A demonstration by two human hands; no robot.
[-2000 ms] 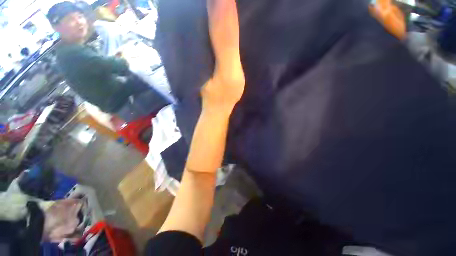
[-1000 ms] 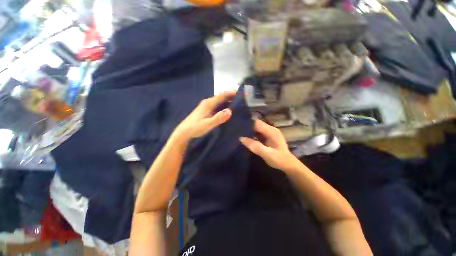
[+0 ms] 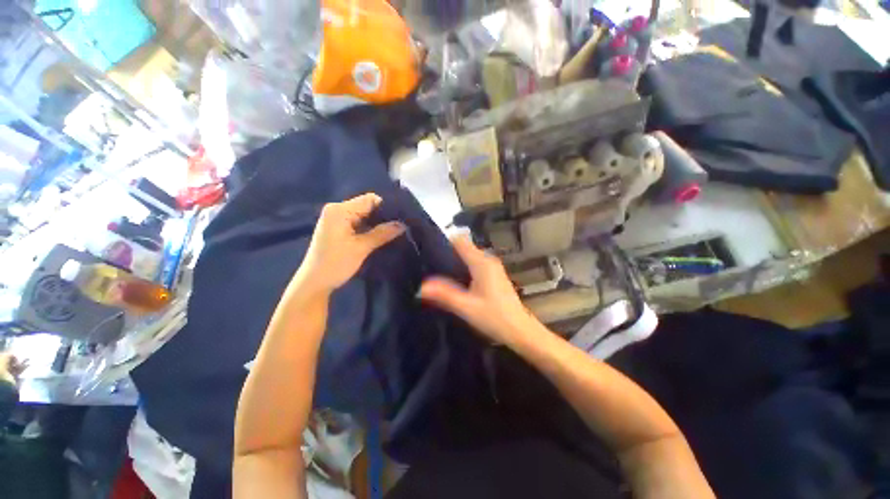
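Note:
A large navy garment panel [image 3: 263, 234] lies draped left of the overlock machine [image 3: 576, 166] and hangs over the table's front edge. My left hand [image 3: 342, 239] pinches the cloth near its upper edge. My right hand [image 3: 478, 287] is at the panel's right border, just left of the needle area, thumb and fingers on the cloth. The cut edge [image 3: 420, 229] runs between both hands. The presser foot is partly hidden and cannot be made out.
A thread cone [image 3: 678, 168] with a pink end lies right of the machine. A tool tray [image 3: 688, 261] is in the tabletop. Dark navy pieces [image 3: 751, 122] lie at the upper right. An orange-and-white item [image 3: 366, 54] stands behind the panel. A bottle [image 3: 122, 287] is at left.
First the cloth was held up close to the camera; then it came down beside the machine. Since then my left hand has moved slightly left, and the view has shifted to show more behind the machine.

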